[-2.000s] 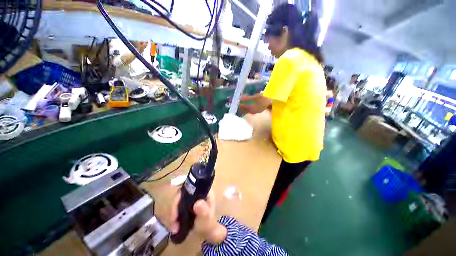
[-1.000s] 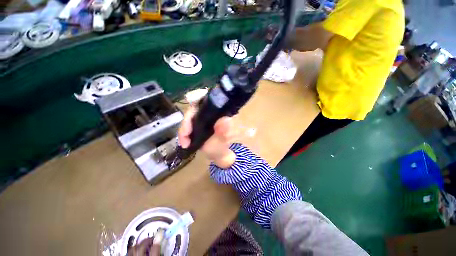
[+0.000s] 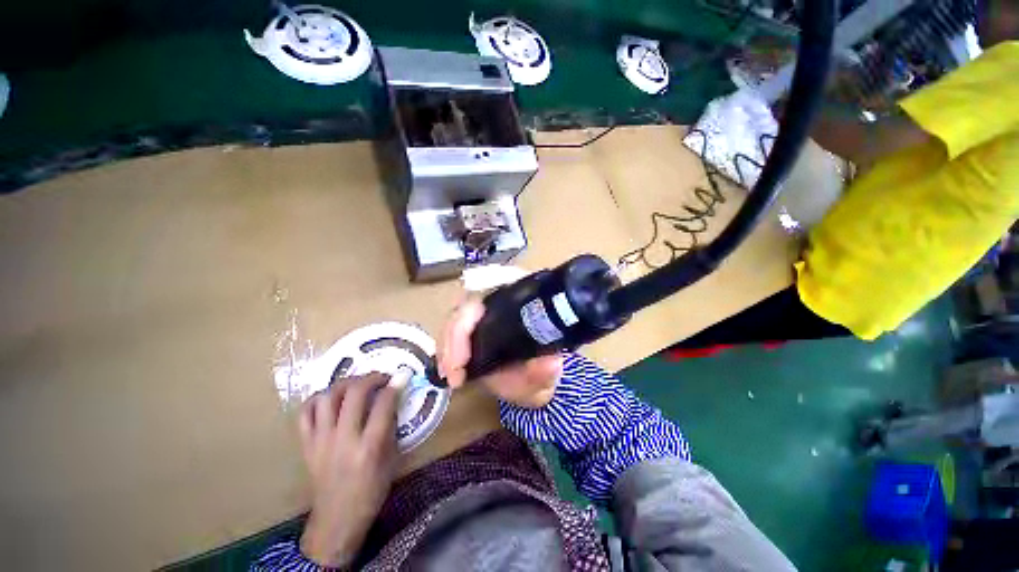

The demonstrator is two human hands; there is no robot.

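A white slotted disc [image 3: 386, 336] lies on the cardboard-covered bench close in front of me. My left hand [image 3: 355, 430] rests on its left and middle part, fingertips near the centre. The fingers hide what lies under them. My right hand [image 3: 503, 363] is closed around the black electric screwdriver [image 3: 536, 318], which is tilted with its tip end down at the disc's right side. The bit and any screw are hidden or too small to tell. A small white piece [image 3: 492, 276] lies behind the screwdriver.
The metal screw feeder [image 3: 464, 162] stands beyond the disc. A green conveyor belt [image 3: 168, 67] carries several white discs. A coiled cord [image 3: 687, 223] and a plastic bag [image 3: 734, 134] lie at the right. A person in yellow [image 3: 927, 212] stands by the bench's right end.
My right hand has brought the screwdriver from the feeder to the disc. The view has turned downward, and my left hand shows more fully on the disc.
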